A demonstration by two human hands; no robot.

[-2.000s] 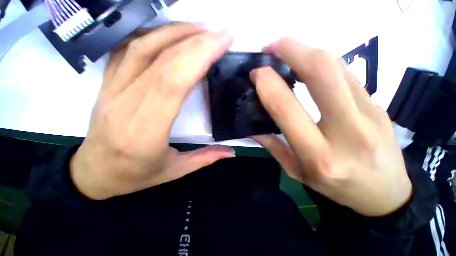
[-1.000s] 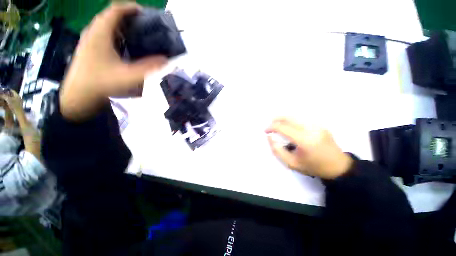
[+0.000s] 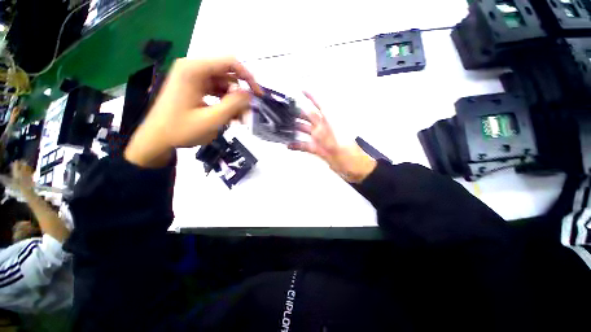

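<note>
A blurred black plastic part (image 3: 275, 117) is held above the white bench, between my two hands. My left hand (image 3: 194, 107) grips its left edge between thumb and fingers. My right hand (image 3: 324, 139) has its fingers at the part's right edge; blur hides whether they grip it. Below my left hand, a small heap of black module halves (image 3: 230, 162) with white bits lies on the bench.
A back cover with a green board (image 3: 400, 50) lies at the back right. Stacked covers (image 3: 496, 130) stand at the right, more behind. A thin dark part (image 3: 372, 149) lies beyond my right forearm. Another person's arm (image 3: 42, 211) is at the far left, a striped sleeve at the right edge.
My left hand has come from the far left towards the middle and now holds a part there. My right hand has moved up and left to that part. The view has shifted.
</note>
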